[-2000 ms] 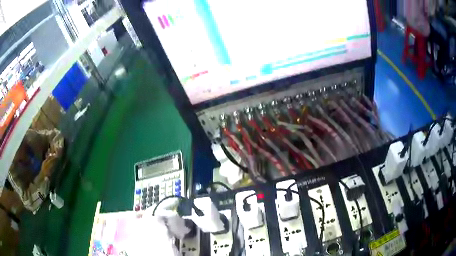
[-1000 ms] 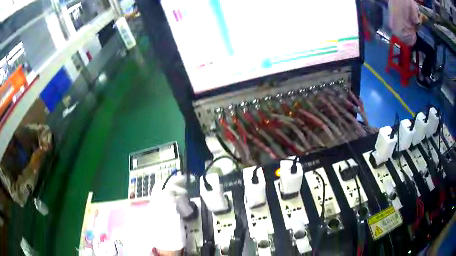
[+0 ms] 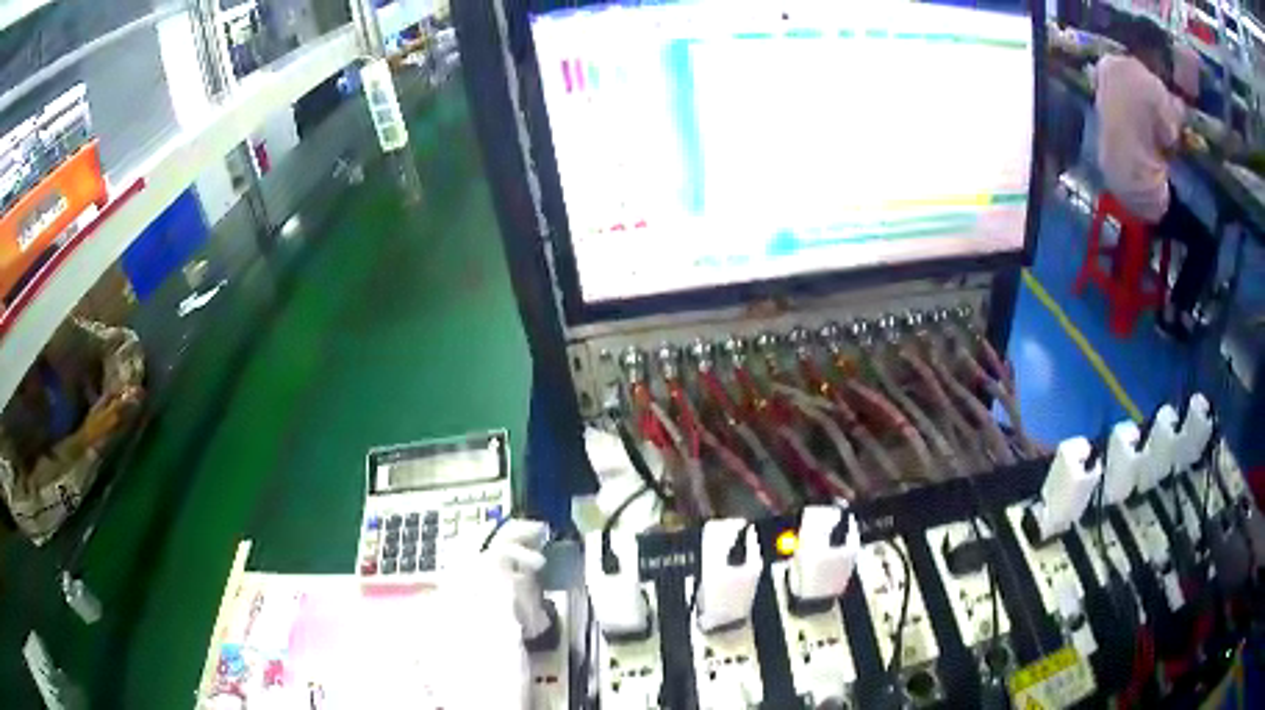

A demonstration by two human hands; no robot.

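Observation:
White power adapters point(image 3: 728, 576) stand upright in the white test sockets point(image 3: 631, 673) of the sloping black panel, with thin black leads in their tops. My left hand point(image 3: 516, 583), in a white glove, is at the leftmost socket with its fingers around the white adapter there. Glare blurs the line between glove, adapter and paper. My right hand is not in view. Two sockets right of the centre hold no adapter. The work board with pink-printed paper point(image 3: 312, 645) lies at the lower left and glares white.
A calculator point(image 3: 434, 506) lies beyond the board on the green surface point(image 3: 347, 347). A bright monitor point(image 3: 791, 153) stands above connectors with red and grey cables point(image 3: 819, 430). An orange light point(image 3: 787, 542) glows on the panel. A yellow label point(image 3: 1052, 680) is at its front. A person point(image 3: 1140, 132) sits far right.
The camera view has shifted, bringing more of the seated person into view. The panel light looks orange now and red two seconds ago. My left hand stays at the leftmost socket.

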